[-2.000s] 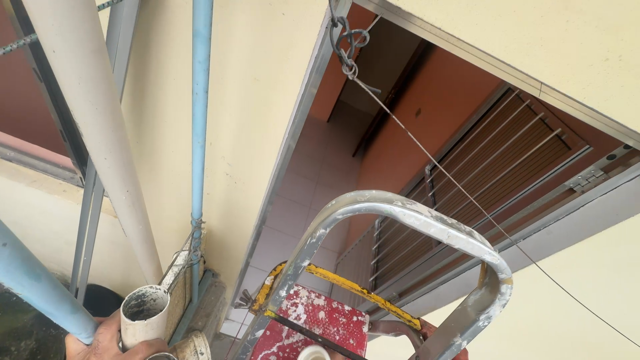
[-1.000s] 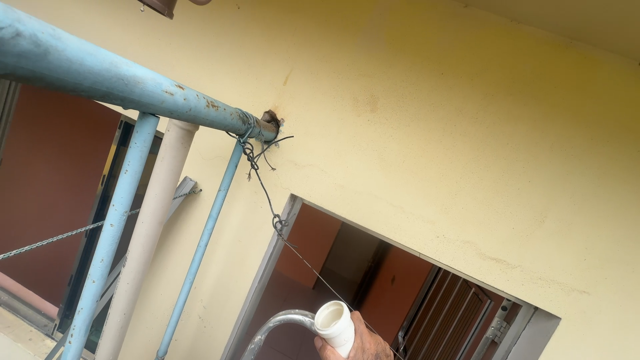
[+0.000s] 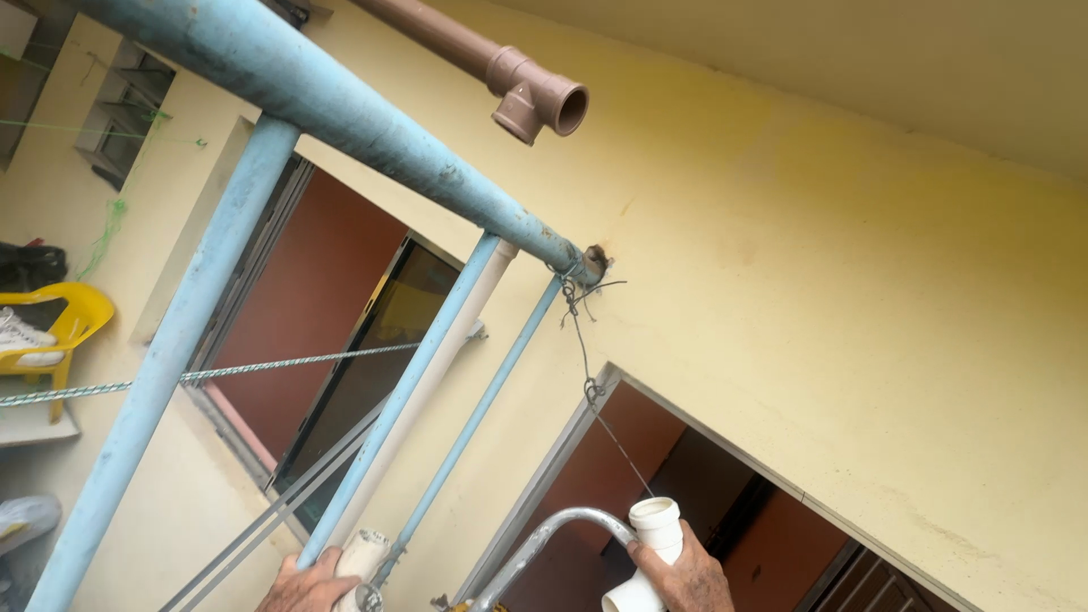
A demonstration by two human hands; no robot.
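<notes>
Low in the view, my left hand (image 3: 308,585) grips the lower part of a thin blue metal railing bar (image 3: 399,399), beside a dirty white pipe piece (image 3: 364,557) that its fingers touch. My right hand (image 3: 687,569) holds a white PVC pipe tee (image 3: 656,531) with its socket turned up, and its thumb lies by the curved metal top rail of a stepladder (image 3: 561,520). Above, a brown pipe with a tee fitting (image 3: 544,93) runs in from the top and ends in an open socket. The lower edge cuts off both hands.
A thick blue rail (image 3: 365,127) crosses to the yellow wall (image 3: 807,297), with wire tied at its end. That wire (image 3: 625,450) runs down across a window opening. A rope (image 3: 280,363) crosses the railing bars. At the left stands a yellow plastic chair (image 3: 85,310) with shoes on it.
The view has swung up and left from the ladder top. My right hand, with the white tee, shows higher in the view than two seconds ago. The brown pipe's tee has come into view.
</notes>
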